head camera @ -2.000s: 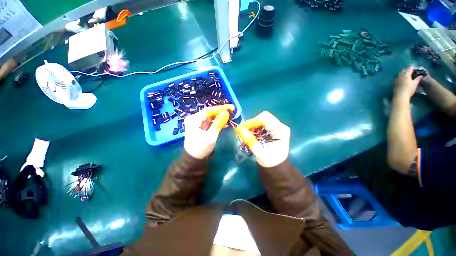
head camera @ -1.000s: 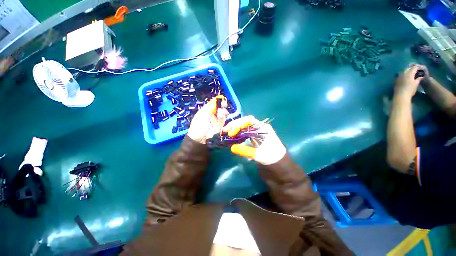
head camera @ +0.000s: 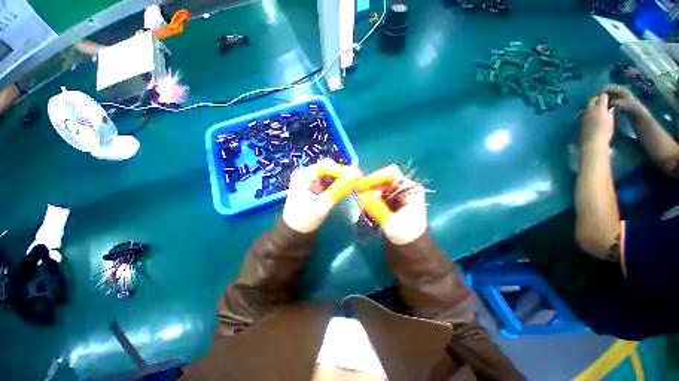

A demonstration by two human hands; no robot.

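Note:
My left hand (head camera: 308, 195), with orange finger cots, is closed at the tray's near right corner; its fingertips meet those of my right hand around something too small to make out. My right hand (head camera: 397, 210), also in orange cots, holds a clump of dark parts with thin lead wires (head camera: 408, 190) fanning out to the right. The blue tray (head camera: 217, 175) lies just beyond my left hand and holds many small black parts (head camera: 287, 138) with shiny glints. Another wired clump (head camera: 124, 262) lies on the bench at the left.
A white fan (head camera: 83, 125), a white box (head camera: 128, 67) and a pale cable (head camera: 231, 103) are beyond on the left. A white post (head camera: 332, 45) stands past the tray. Green parts (head camera: 527, 74) are heaped at the right. Another person's forearm (head camera: 598, 175) and a blue stool (head camera: 521, 301) are at the right.
My left hand has come back from over the tray, and its fingertips now meet my right hand's. The wire clump in my right hand has turned. The other person's hands have shifted slightly.

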